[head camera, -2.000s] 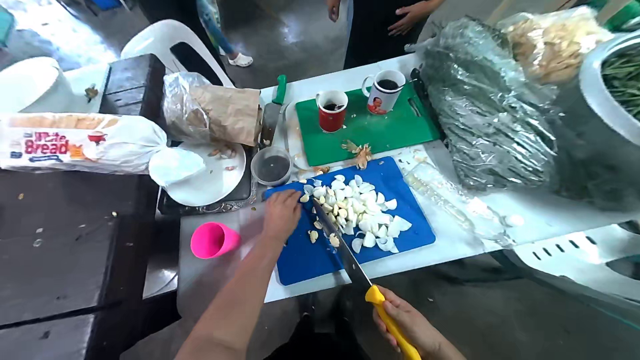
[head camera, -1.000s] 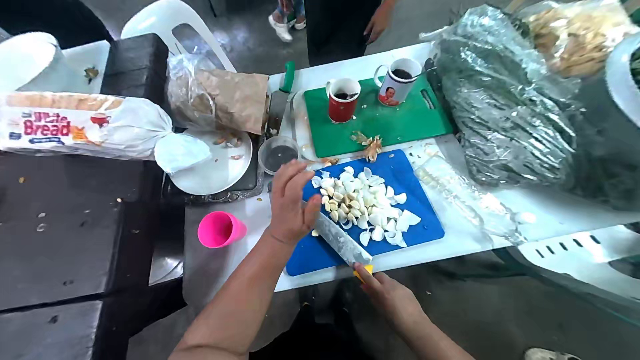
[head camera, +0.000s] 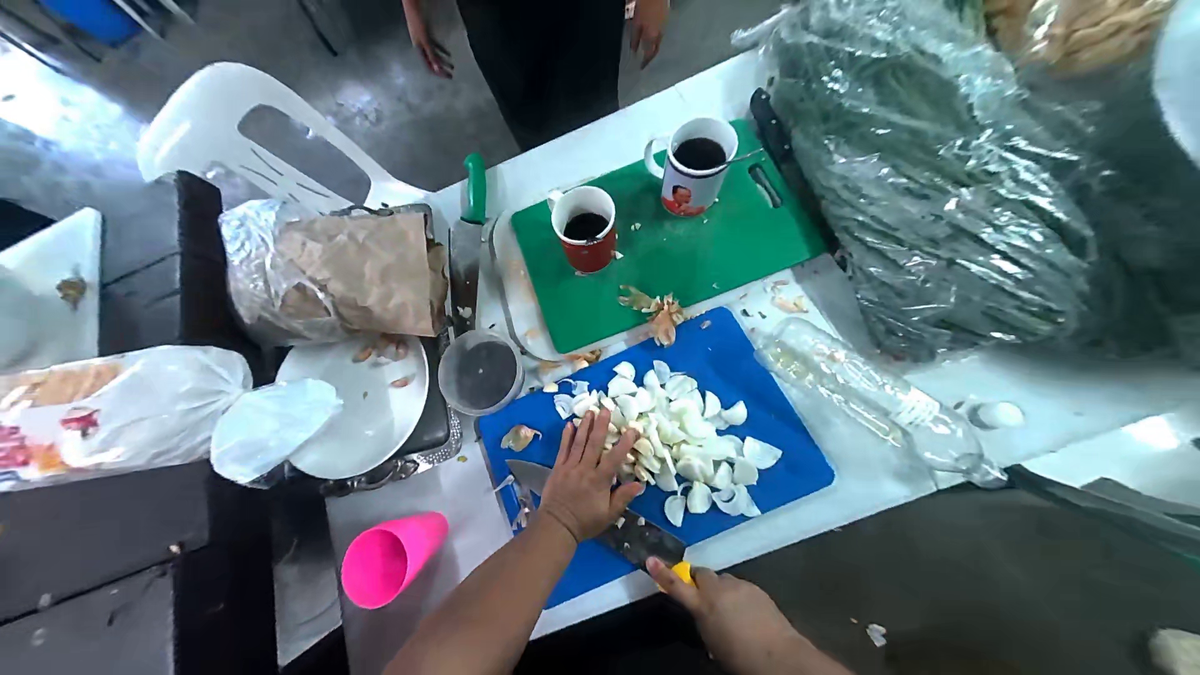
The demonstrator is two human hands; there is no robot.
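A pile of white onion pieces (head camera: 694, 436) lies on a blue cutting board (head camera: 787, 459). My left hand (head camera: 591, 473) is spread at the pile's left edge, over the middle of the knife, with its fingertips touching pale pieces. The large knife (head camera: 642, 539) lies low across the board, its tip pointing to the upper left. My right hand (head camera: 727, 605) is closed around its yellow handle, mostly hidden by the fingers. A small papery peel (head camera: 520, 437) rests near the board's left edge. Whether the left hand touches the blade cannot be told.
A green board (head camera: 656, 272) holds two mugs of dark liquid (head camera: 586, 230). Around the blue board are a clear tub (head camera: 480, 373), a pink cup (head camera: 392, 562), a plastic bottle (head camera: 872, 398) and a green-handled knife (head camera: 466, 253). Bagged greens (head camera: 937, 187) stand right. A person stands across the table.
My left hand, raised over the board's left side one second ago, is now lower with fingers spread against the pile. The knife remains in my right hand.
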